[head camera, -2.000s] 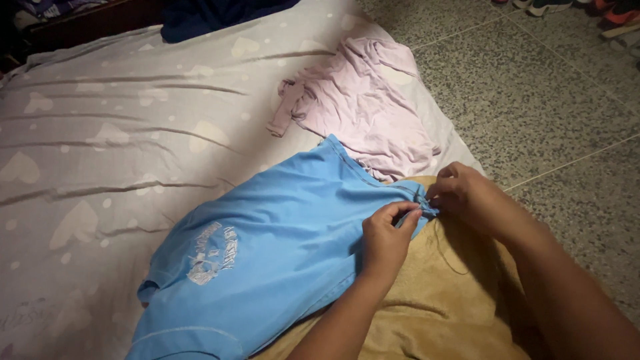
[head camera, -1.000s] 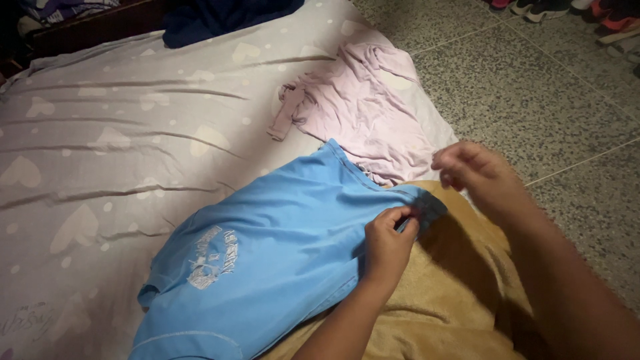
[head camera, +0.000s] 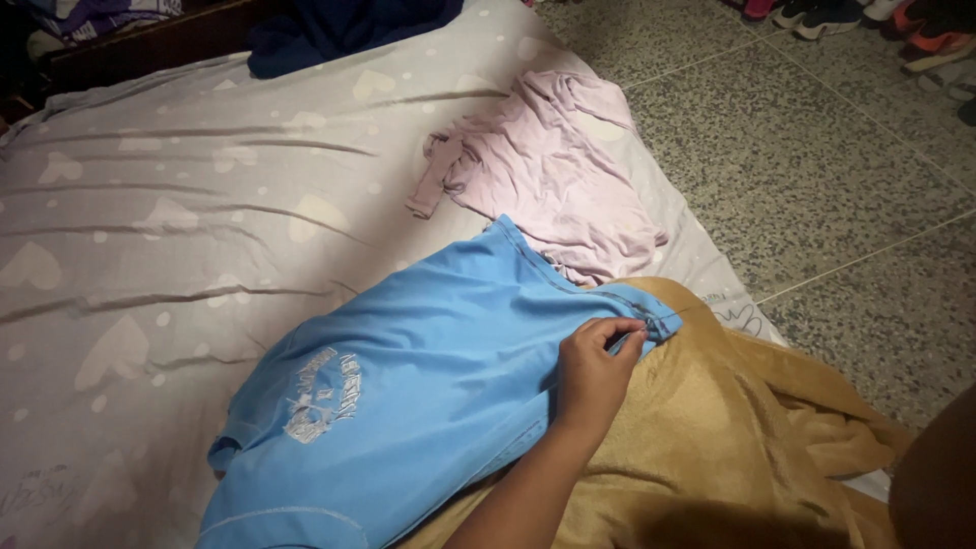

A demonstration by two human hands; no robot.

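Note:
A blue garment (head camera: 427,358) with white embroidery, its inner side and seams showing, lies over a tan plush blanket (head camera: 686,427). My left hand (head camera: 602,358) pinches the garment's hem near its right corner between thumb and fingertips. A thin dark thread (head camera: 686,309) runs from that corner towards the right. My right hand is out of the frame; only part of the right arm (head camera: 934,473) shows at the lower right edge. Whether it holds a needle cannot be seen.
A crumpled pink garment (head camera: 564,168) lies beyond the blue one on a bed sheet with heart prints (head camera: 191,206). Dark blue cloth (head camera: 343,34) rests at the bed's far edge. Several shoes (head camera: 831,19) stand on the speckled tile floor (head camera: 740,137).
My right hand was at the hem beside the left, then moved away to the right and out of view. The left hand has kept its pinch on the hem.

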